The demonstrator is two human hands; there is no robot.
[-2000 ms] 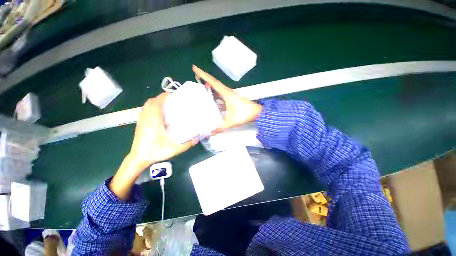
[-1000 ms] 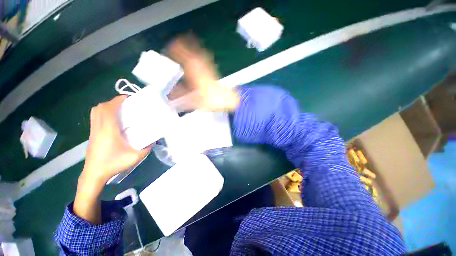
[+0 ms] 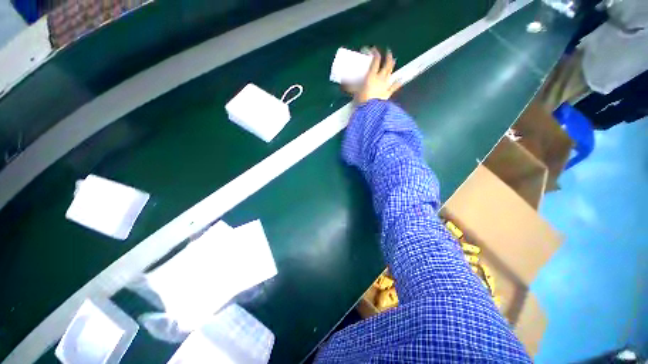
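Observation:
My right hand (image 3: pixel 378 79) reaches to the far belt, its fingers around the right side of a small white box (image 3: pixel 350 67). A second white box (image 3: pixel 258 111) with a white cord loop lies on the belt to its left. A third white box (image 3: pixel 108 206) lies further left. Flat white sleeves (image 3: pixel 213 269) lie in a pile on the near side of the rail. A white rounded stack (image 3: pixel 229 340) is cut off by the bottom edge. An open white tray-like piece (image 3: pixel 96 335) lies at the lower left. My left hand is out of the picture.
A pale metal rail (image 3: pixel 284 155) divides the green surface. A brown carton (image 3: pixel 501 213) with open flaps holds yellow-gold pieces (image 3: pixel 387 293) below my right sleeve. Another person's pale sleeve (image 3: pixel 617 50) shows at the upper right. The floor (image 3: pixel 604 234) is blue.
The view has swung right. My right hand has moved away to a box on the far belt. My left hand, which held a white box, has left the picture.

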